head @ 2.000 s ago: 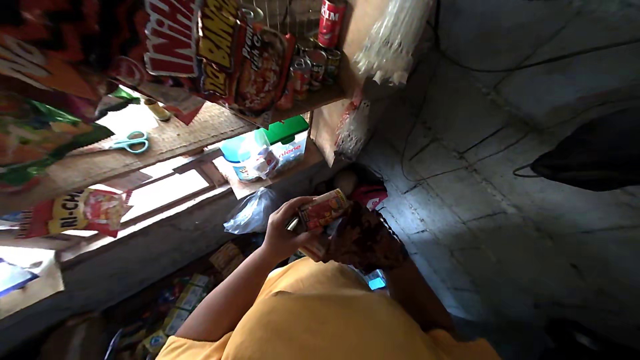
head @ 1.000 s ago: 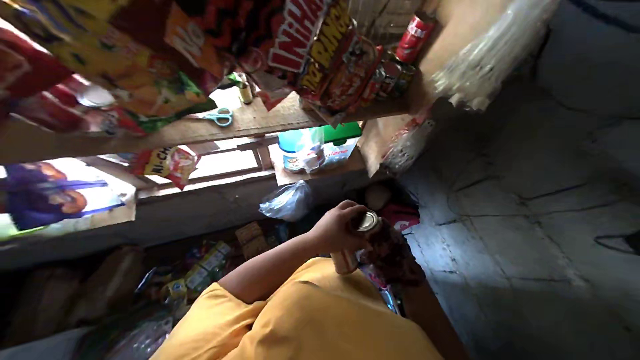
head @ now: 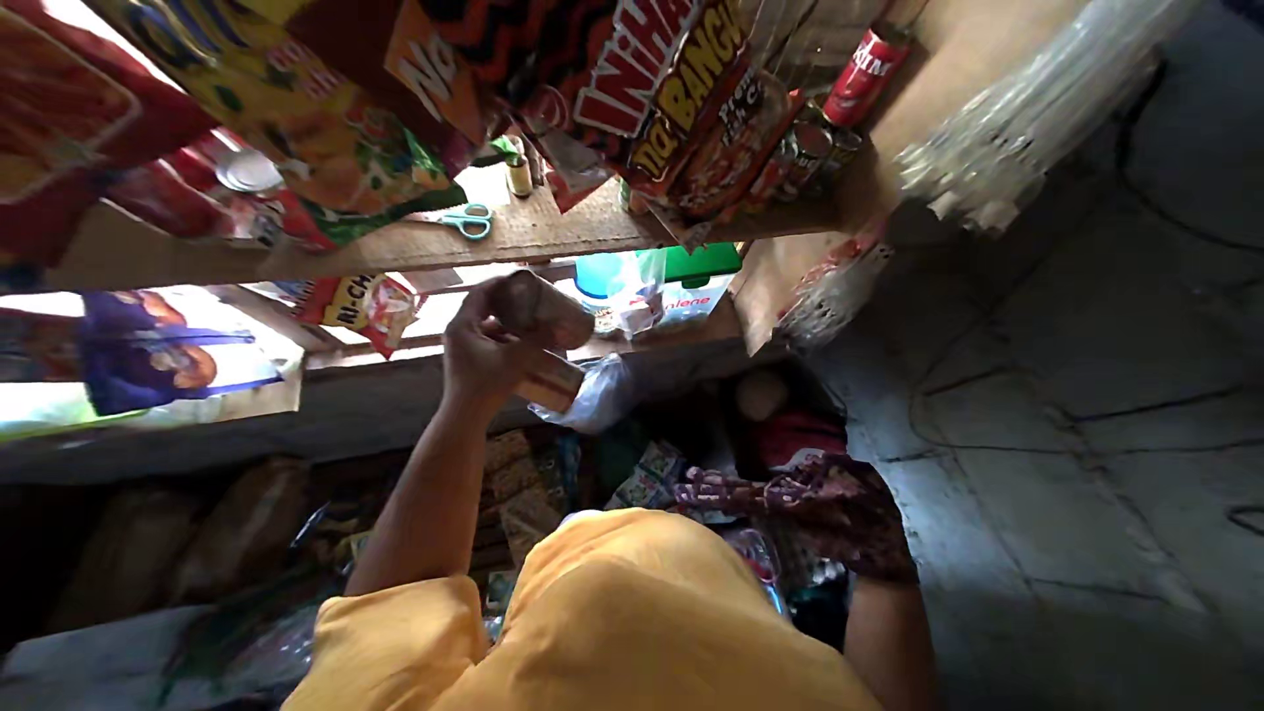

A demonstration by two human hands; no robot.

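My left hand (head: 484,346) is raised below the wooden shelf, gripping a can (head: 546,308) and a small box-shaped item (head: 553,381) together. Their labels are too dark to read. A dark red patterned cloth (head: 790,499) covers my right hand (head: 867,523), lower at the right; it bunches around the hand and trails leftward. The fingers of that hand are hidden. Behind the held items are a clear plastic bag (head: 597,395) and a tub with a green lid (head: 701,265).
Snack packets (head: 681,109) hang overhead. The wooden shelf (head: 553,225) bears scissors (head: 469,221) and a red can (head: 866,77). Bundled clear plastic (head: 1027,128) hangs at upper right beside a block wall (head: 1066,434). Assorted packages (head: 518,484) lie below.
My left hand has moved away from my right, up and leftward toward the shelf, carrying the can. The two hands were close together before. The cloth stays at my right hand.
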